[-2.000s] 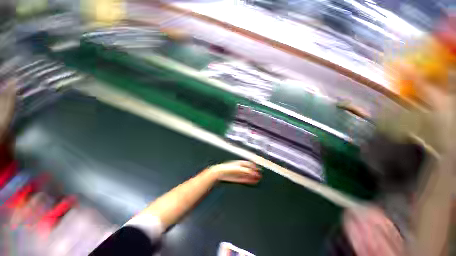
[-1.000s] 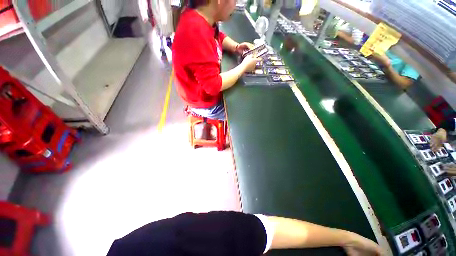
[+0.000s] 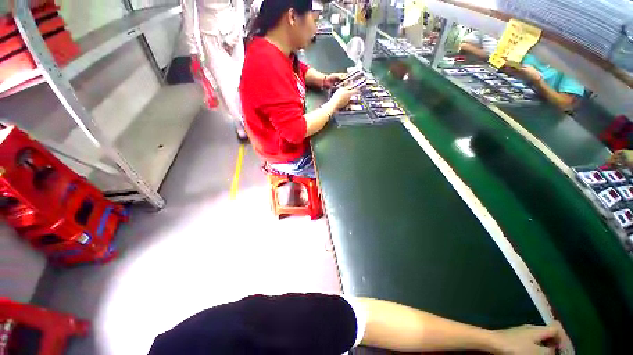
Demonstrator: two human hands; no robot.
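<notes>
My left hand is at the lower right edge of the view, at the end of a bare forearm with a black sleeve. Its fingers are bent down on the worn white strip; whether it holds anything is hidden. The smooth dark green bench lies beyond my forearm. The green conveyor belt runs on the other side of the strip. My right hand is not in view.
A person in red sits on a red stool, holding a device beside phone trays. More phone trays lie across the belt. Red stools and a shelf rack stand left.
The view has swung left since the blurred earliest frame, and my right hand has left it. The near phone tray from one second ago is out of view. My left hand's fingers show more clearly.
</notes>
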